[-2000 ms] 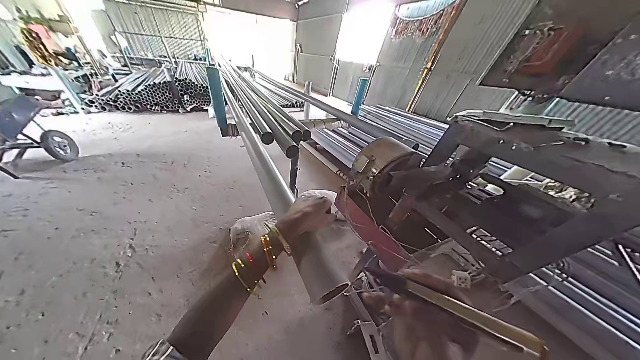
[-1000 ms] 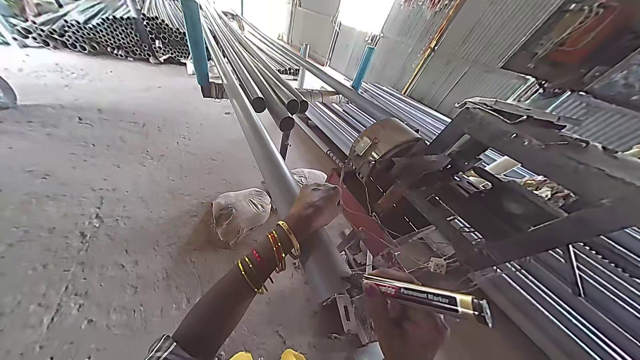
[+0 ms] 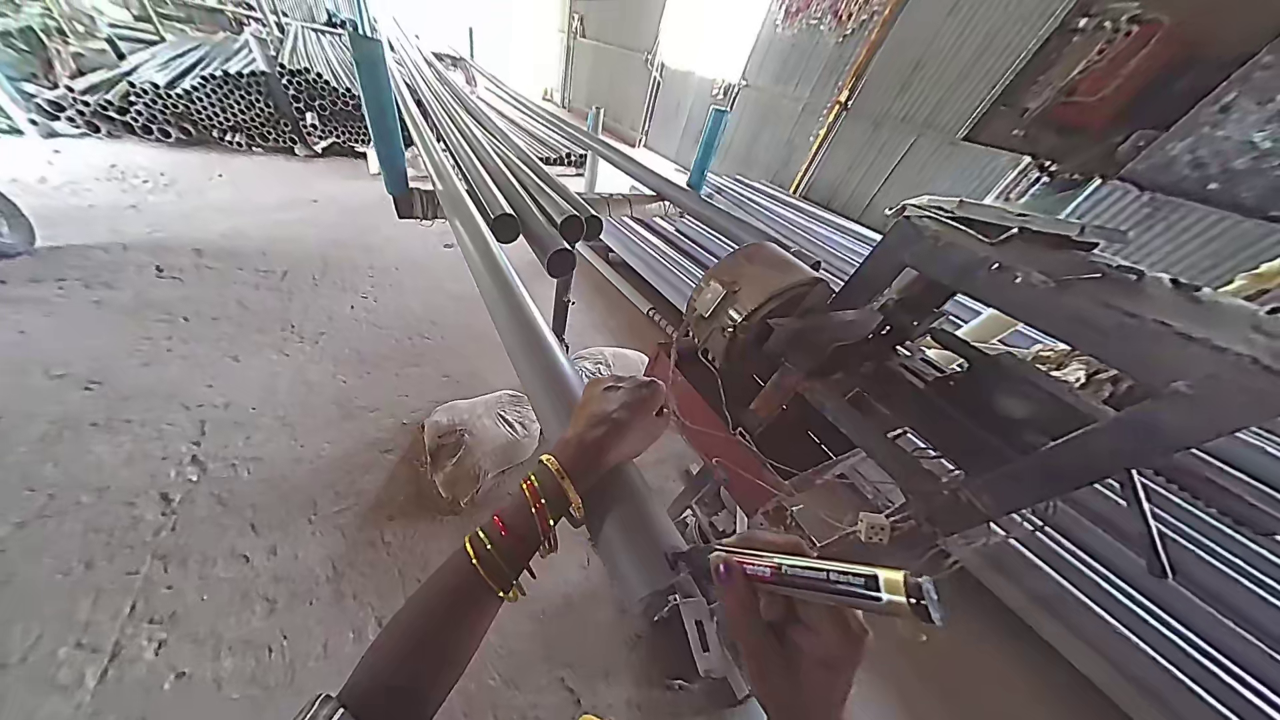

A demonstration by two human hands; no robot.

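A long grey metal pipe runs from the far rack down to the lower middle. My left hand, with bangles on its wrist, rests on top of this pipe, the fingers curled over its right side. My right hand holds a permanent marker with a gold and black barrel. The marker's dark tip end is at the pipe's right side, near its lower end; whether it touches is hard to tell. Beside that end is a small metal fixture.
A motor and a dark metal machine frame stand at the right, with loose wires and a socket. Several pipes lie on the rack with a blue post. White sacks sit on the floor. More pipes are stacked behind.
Two seconds ago the pipe's open end showed short of the metal fixture; now its lower end is at the fixture. My right hand has brought the marker to the pipe's side.
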